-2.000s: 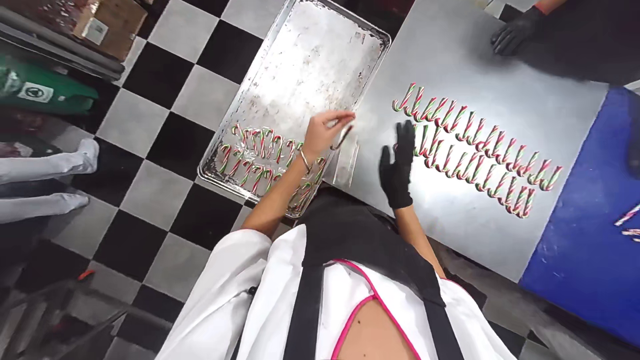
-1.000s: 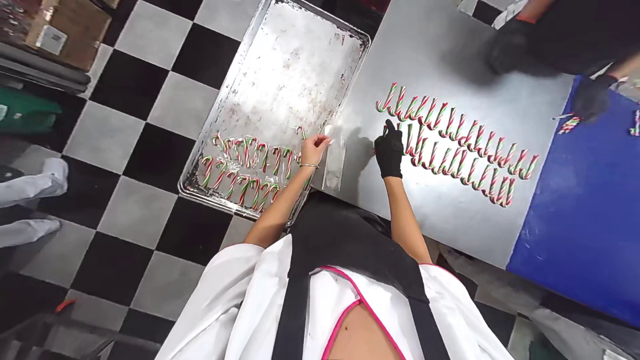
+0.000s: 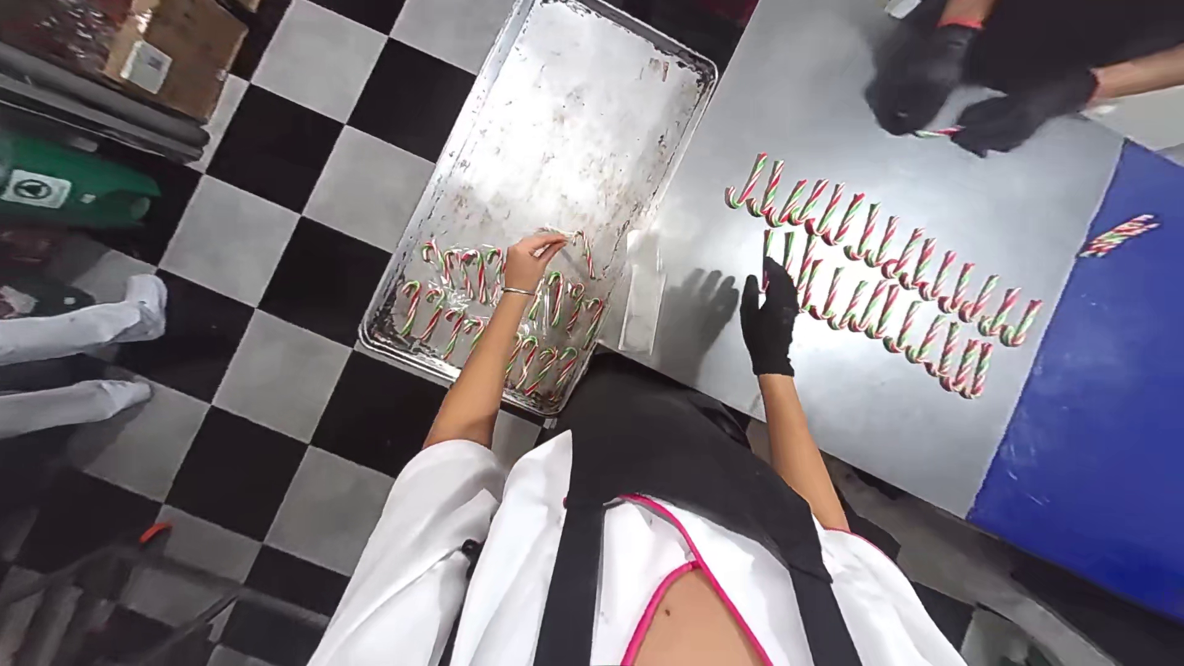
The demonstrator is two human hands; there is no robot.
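Note:
My left hand [image 3: 527, 259], bare with a band at the wrist, is over the metal tray [image 3: 708, 83], thumb and fingers pinched together. A striped candy cane [image 3: 587, 254] lies just right of its fingertips; whether the fingers grip anything is unclear. More candy canes [image 3: 555, 296], several in clear wrap, lie in rows at the tray's near end. My right hand [image 3: 770, 319], in a black glove, is at the left end of the nearer of two rows of candy canes [image 3: 869, 301] on the metal table [image 3: 888, 407]. Its fingertips meet the end cane; their grip is hidden.
Whitish, translucent flat wrappers [image 3: 643, 291] lie between tray and rows. Across the table, a co-worker's gloved hands [image 3: 1004, 116] hold a striped piece. Striped pieces [image 3: 1119, 236] lie on the blue surface [image 3: 1091, 388] at right. Cardboard boxes [image 3: 176, 55] stand at upper left.
My left hand has moved left, farther over the tray. The co-worker's hands, apart a second ago with one by the blue surface, are now close together over the metal table.

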